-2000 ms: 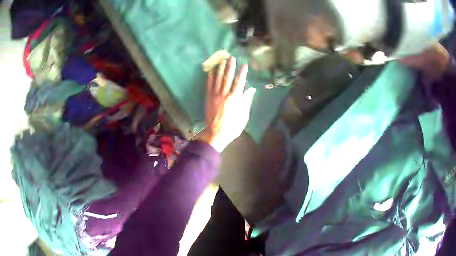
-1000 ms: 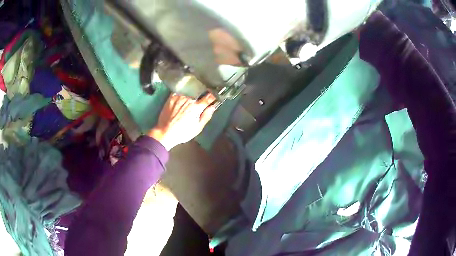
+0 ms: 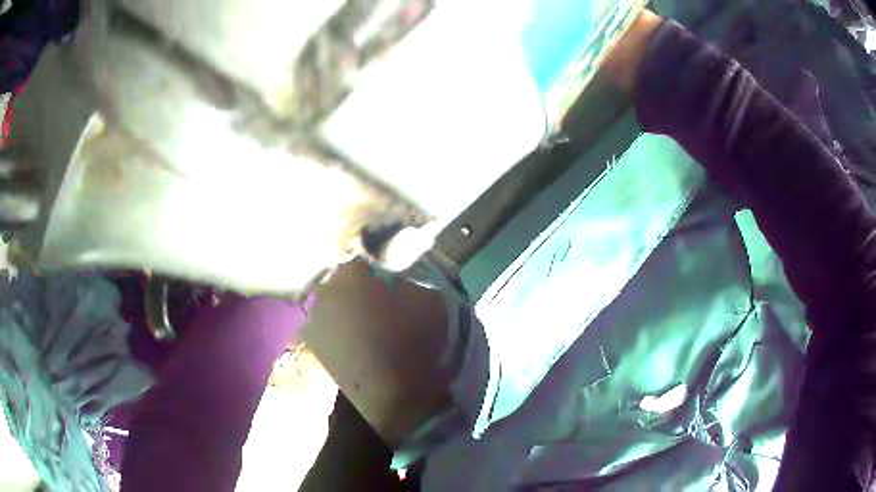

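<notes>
The bulky pale cloth cutting machine (image 3: 461,106), with a blue patch, fills the upper left and centre, blurred and overexposed. Its dark base plate (image 3: 519,197) shows beneath it. A long green cloth piece (image 3: 576,274) lies along the plate's right side, with a curved, pointed near end. My left hand is hidden behind the machine; only its purple sleeve shows at the lower left. My right hand (image 3: 631,48) shows only as a bit of wrist at the machine's upper right edge; its fingers are hidden.
Loose green cloth (image 3: 663,336) with a small white piece (image 3: 664,398) lies at the lower right. The brown table (image 3: 384,356) shows at the centre bottom. A crumpled green heap (image 3: 72,336) hangs at the left. Darker cloth lies at the upper right.
The machine has come left and nearer, now covering my left hand and the green panel that showed under it. My right arm has moved left with it. The long green piece has barely moved.
</notes>
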